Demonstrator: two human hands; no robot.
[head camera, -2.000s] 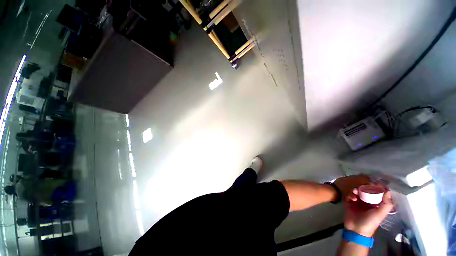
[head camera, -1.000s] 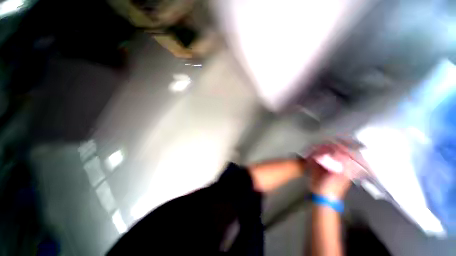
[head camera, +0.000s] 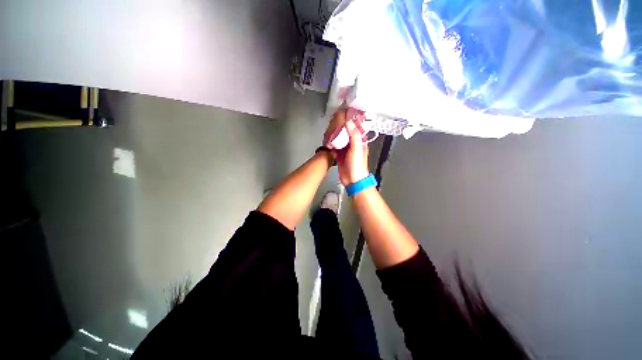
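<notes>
My left hand (head camera: 334, 128), with a dark band at the wrist, and my right hand (head camera: 353, 149), with a blue wristband, are together in front of the water dispenser (head camera: 422, 91). Both are closed around a small pink bottle (head camera: 357, 114), largely hidden by the fingers. A round white part (head camera: 340, 138) shows between the hands. The dispenser's white body is overexposed, and a large clear-blue jug (head camera: 528, 56) fills the top right. Which hand holds the bottle's body and which its lid cannot be told.
A white device with cables (head camera: 317, 67) is beside the dispenser. A large white panel (head camera: 155, 49) spans the upper left. A wooden-framed rack (head camera: 53, 105) stands at the left edge. My shoe (head camera: 330, 201) is on the grey floor below my hands.
The view has turned right towards the dispenser, bringing its jug fully into the top right. My hands now appear nearer the picture's middle, still together on the pink thing.
</notes>
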